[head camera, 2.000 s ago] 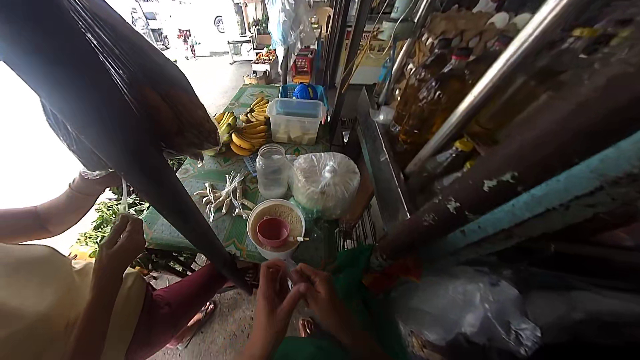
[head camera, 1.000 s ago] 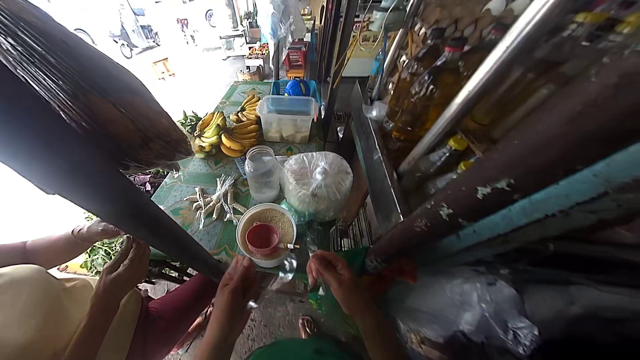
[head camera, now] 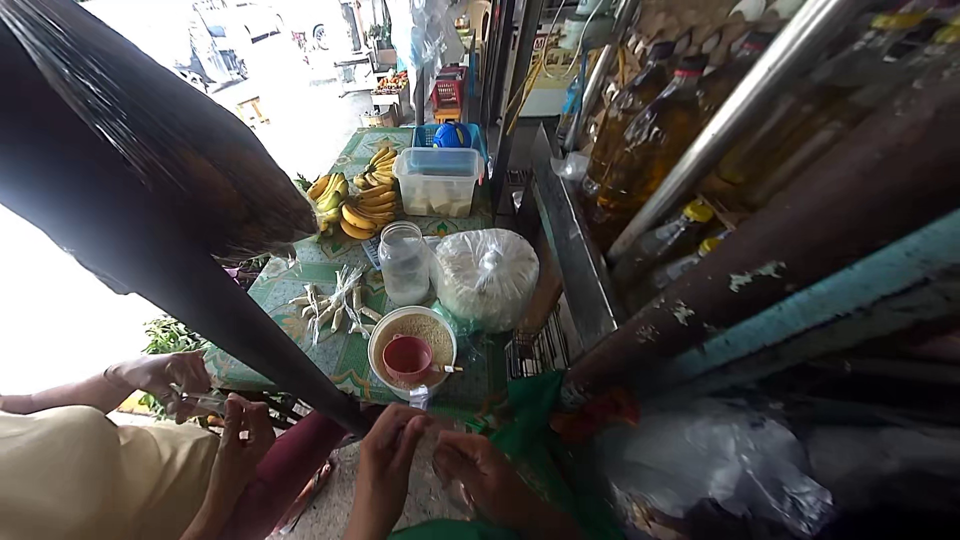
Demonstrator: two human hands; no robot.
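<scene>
My left hand [head camera: 391, 448] and my right hand [head camera: 474, 466] are close together at the bottom centre, fingers pinched on a thin clear plastic bag [head camera: 448, 480] between them. Just beyond them stands a white tub [head camera: 376, 367] of pale grains with a red plastic cup [head camera: 407, 358] on top. Behind it are a clear plastic jar [head camera: 403, 262] and a large tied bag of white contents [head camera: 487, 277]. Several small knotted plastic packets [head camera: 334, 304] lie left of the tub.
Bananas [head camera: 369, 210] and a lidded plastic container [head camera: 439, 180] sit farther back on the patterned tablecloth [head camera: 289, 289]. A dark post [head camera: 247, 322] slants across the left. Another person's hands [head camera: 202, 397] are at lower left. Bottles of amber liquid [head camera: 660, 135] and metal bars stand right.
My hands were apart one second ago, with clear plastic at the left one; they are now closer together. The other person's hands have shifted lower.
</scene>
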